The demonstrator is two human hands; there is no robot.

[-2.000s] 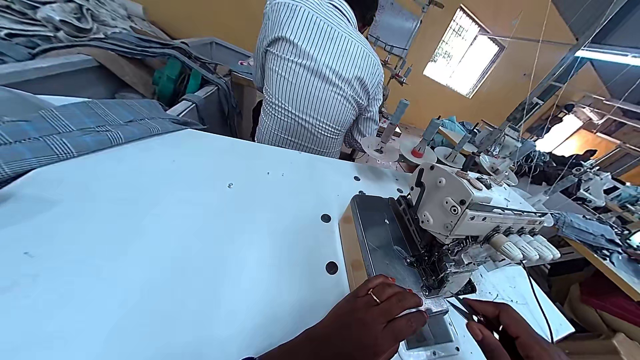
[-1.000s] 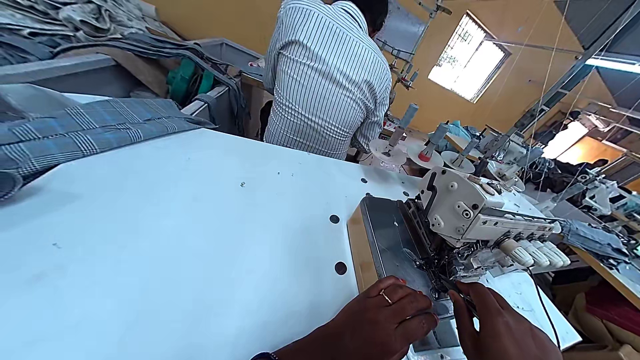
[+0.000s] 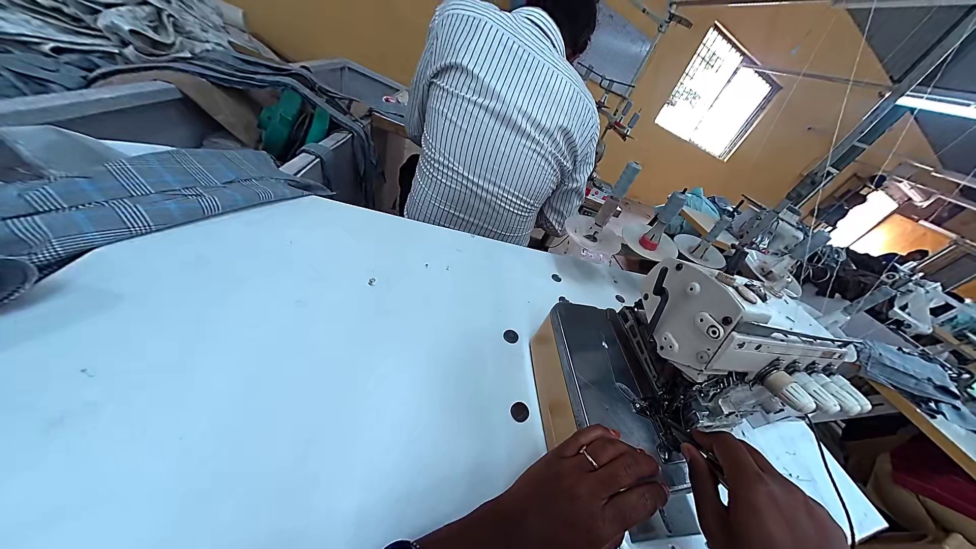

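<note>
An overlock sewing machine (image 3: 705, 328) with a white head and a grey metal bed plate (image 3: 602, 366) stands at the right of the white table. My left hand (image 3: 598, 484), a ring on one finger, rests with bent fingers on the front of the bed plate; what lies beneath the fingers is hidden. To its right, my right hand (image 3: 755, 488) pinches a thin dark metal tool, perhaps tweezers (image 3: 711, 460), its tip reaching in near the presser foot and needle area. The tool's far end is lost among the dark machine parts.
Grey checked fabric (image 3: 152, 191) lies over the left edge of the white table (image 3: 267, 366). Beyond the table a person in a striped shirt (image 3: 503, 122) stands facing away. Thread cones on a stand (image 3: 648, 236) rise behind the machine. A dark cable (image 3: 831, 473) hangs at the right.
My right hand has moved in toward the needle area, bringing the thin tool from the front right of the machine to the parts beside the bed plate. My left hand stays on the bed's front.
</note>
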